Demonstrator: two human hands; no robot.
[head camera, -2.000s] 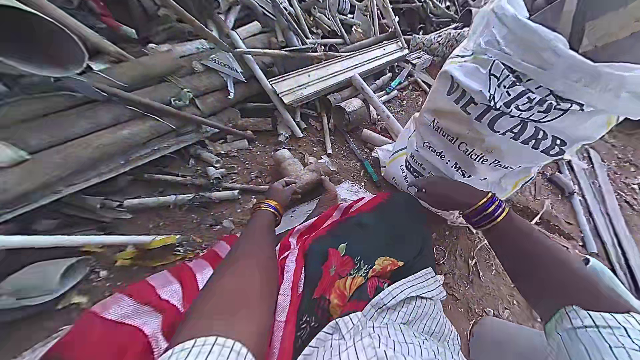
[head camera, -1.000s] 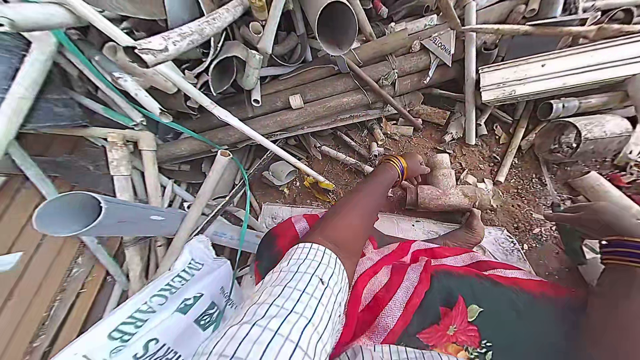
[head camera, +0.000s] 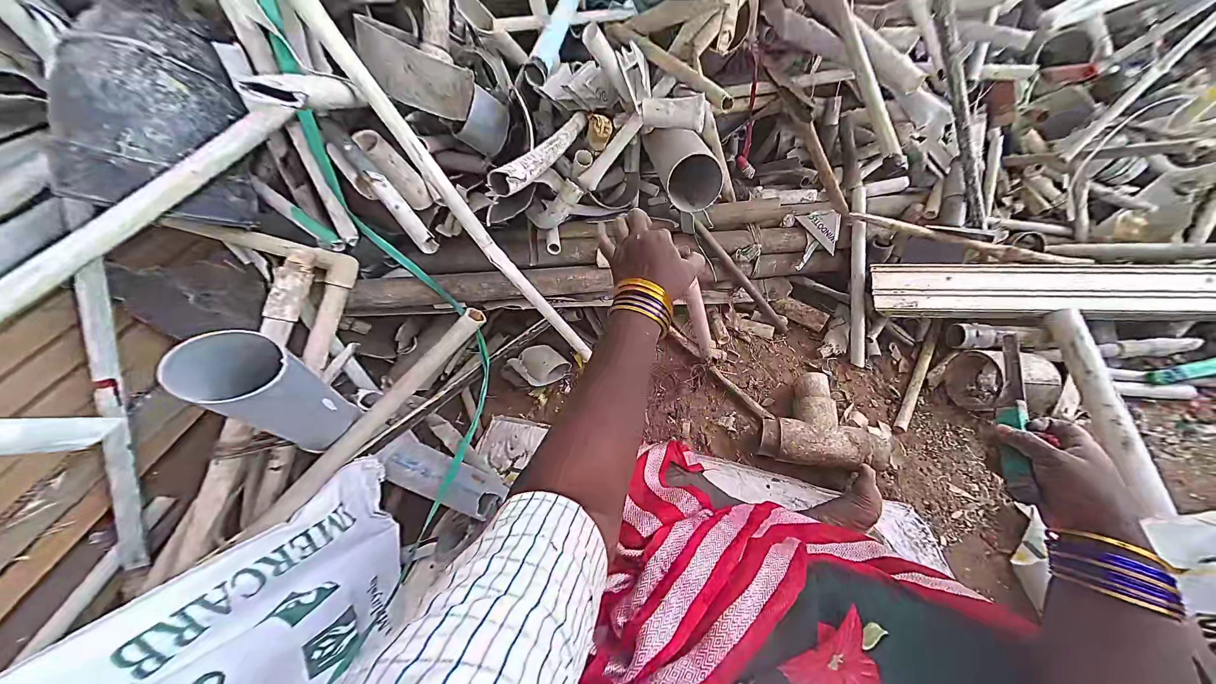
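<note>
My left hand (head camera: 651, 255) is stretched forward over the brown pipes (head camera: 560, 277) at the edge of a scrap heap. A short pinkish pipe piece (head camera: 698, 321) shows just below its fingers; whether the hand grips it, I cannot tell. My right hand (head camera: 1064, 465), at the right, is closed around the green handle of a flat-bladed tool (head camera: 1013, 418), its blade pointing up. On the soil between the hands lies a dirty plastic pipe tee (head camera: 825, 427), near my bare foot (head camera: 860, 499).
Mixed scrap pipes fill the far side. A wide grey pipe (head camera: 256, 385) and a long pale pipe (head camera: 437, 176) lie left, with green strapping (head camera: 456, 465) across them. A printed white sack (head camera: 275, 589) is at the lower left, a ribbed white panel (head camera: 1035, 290) at the right.
My left hand has left the pipe tee and reached forward to the heap. My right hand, earlier at a white sack, now holds the green-handled tool. The view has swung left.
</note>
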